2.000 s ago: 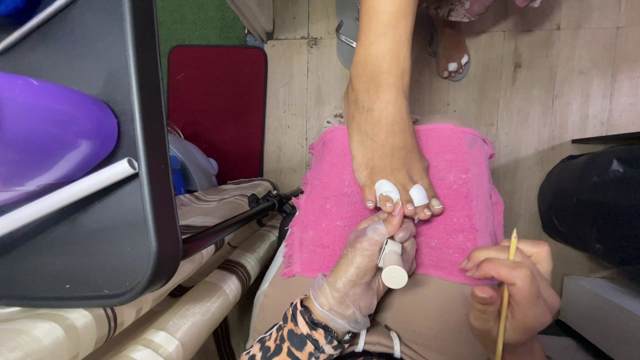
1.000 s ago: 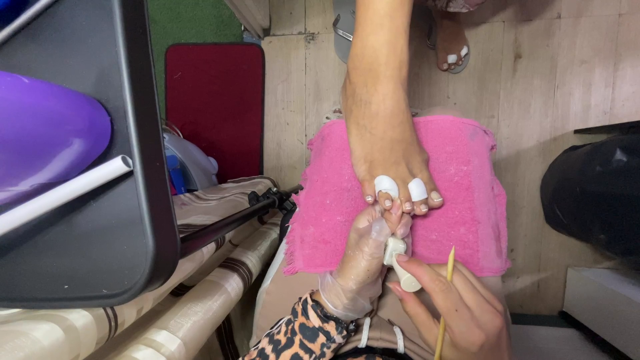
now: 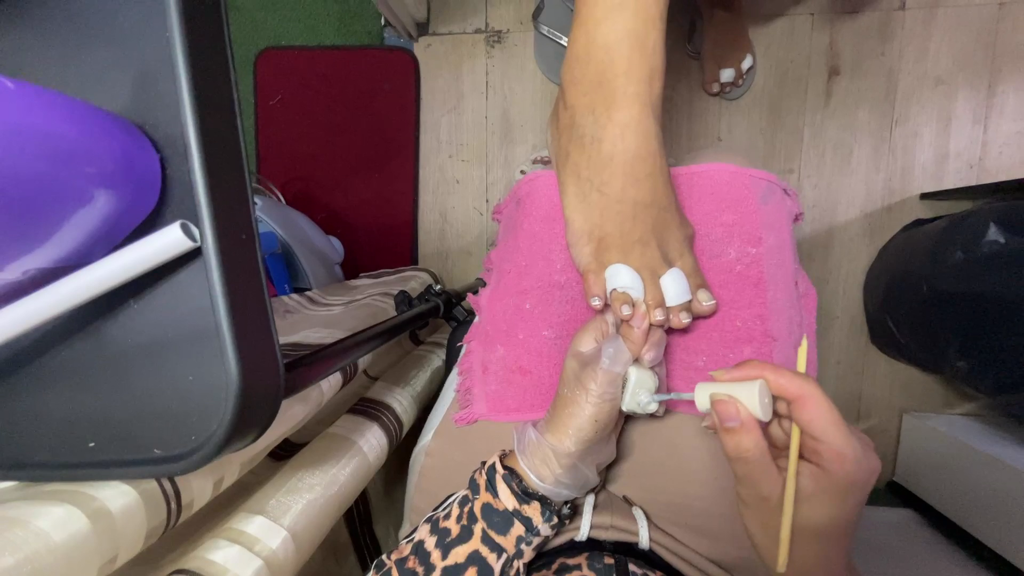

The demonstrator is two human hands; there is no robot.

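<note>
A person's bare foot (image 3: 620,176) rests on a pink towel (image 3: 744,240) over my lap, with white toe separators (image 3: 625,282) around some toes. My left hand (image 3: 596,392), in a clear glove, holds a nail polish bottle (image 3: 639,389) below the toes, its fingertips at the toes. Between thumb and fingers of my bare right hand (image 3: 800,456) is the white cap of a polish brush (image 3: 732,398). The brush tip is at the bottle's mouth. A thin wooden stick (image 3: 790,480) is also held in my right hand.
On the left stands a black tray (image 3: 104,400) with a purple object (image 3: 72,176) and a white tube (image 3: 96,280). A striped curtain (image 3: 320,472) and black pole (image 3: 368,336) lie below. A red mat (image 3: 336,152), another foot (image 3: 726,52) and a black bag (image 3: 952,296) are around.
My right hand has moved left to the bottle, gripped its cap, and drawn the brush out to the right. My left hand still holds the bottle by the toes.
</note>
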